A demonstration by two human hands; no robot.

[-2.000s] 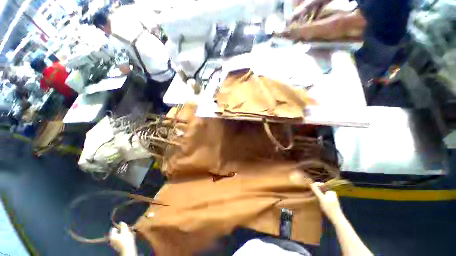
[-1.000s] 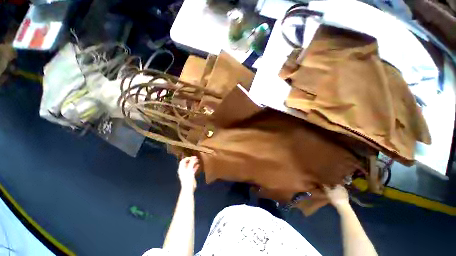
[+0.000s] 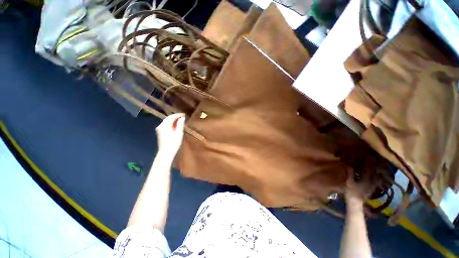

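A brown bag body lies floppy on a pile of brown pieces in front of me, with a small shiny fitting near its left edge. My left hand is at the bag's left edge by a thin strap, fingers closed together; whether it grips the strap is unclear. My right hand is at the bag's right end, partly in shadow and blurred, its fingers hidden among dark folds. Thin brown handle loops stand out from the pile at the upper left.
A stack of brown bag pieces lies on a white table at the right. Pale bag pieces are at the upper left. The dark floor has yellow lines and a green arrow mark.
The bag held two seconds ago with its left handle spread out now lies on the pile. My view has shifted closer, and my left hand has moved slightly up and left since one second ago.
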